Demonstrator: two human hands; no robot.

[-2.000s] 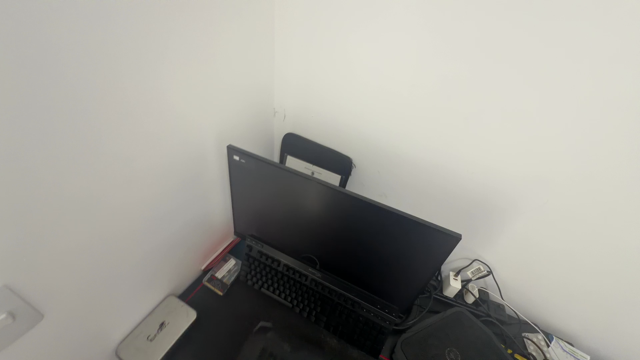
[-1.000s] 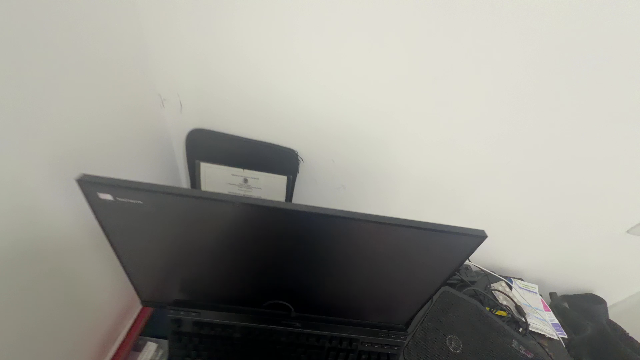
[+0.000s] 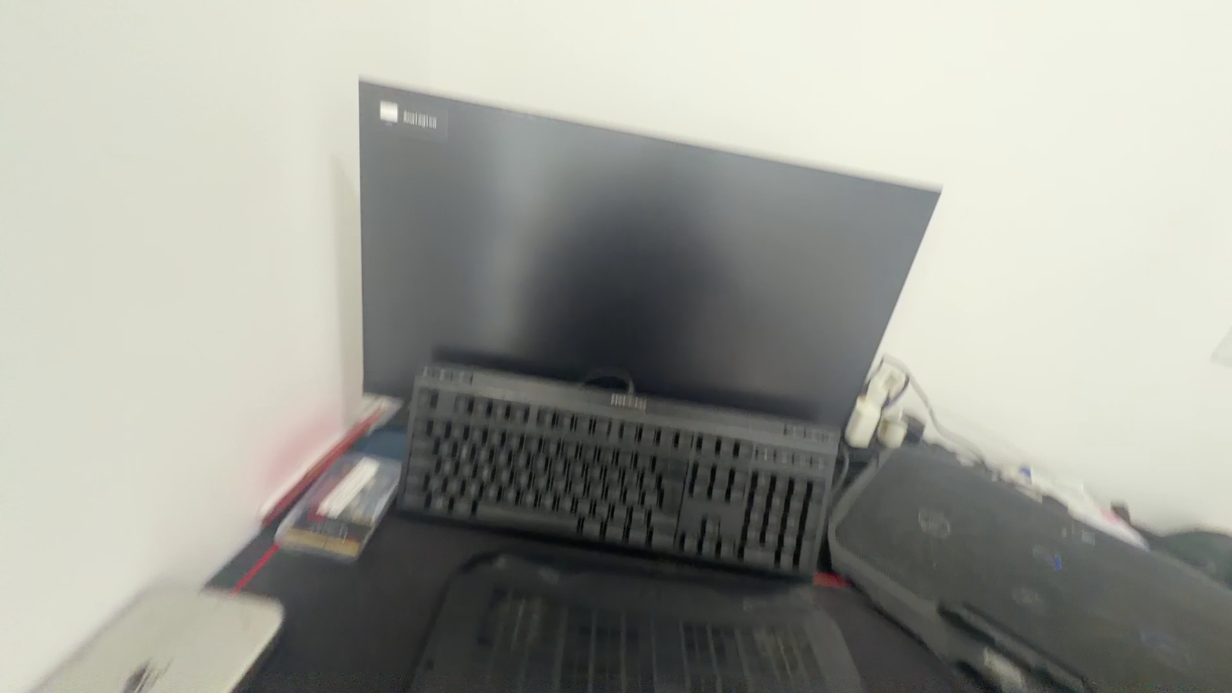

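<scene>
Neither of my hands shows in the head view. A black monitor (image 3: 626,260) with a dark screen stands against the wall. A black keyboard (image 3: 616,472) leans on the foot of the screen, tilted up toward me. In front of it lies a black slotted stand or cooling pad (image 3: 635,626), cut off by the lower edge. To the right is a dark closed laptop or case (image 3: 1001,558). The picture is blurred by motion.
A grey rounded case (image 3: 173,640) lies at the lower left. A clear packet or box (image 3: 342,505) sits beside a red-edged item (image 3: 318,472) by the left wall. White plugs (image 3: 863,422) and cables (image 3: 924,399) are behind the monitor's right side.
The view has swung down and closer to the desk. The black framed item behind the monitor, seen in both earlier frames, no longer shows.
</scene>
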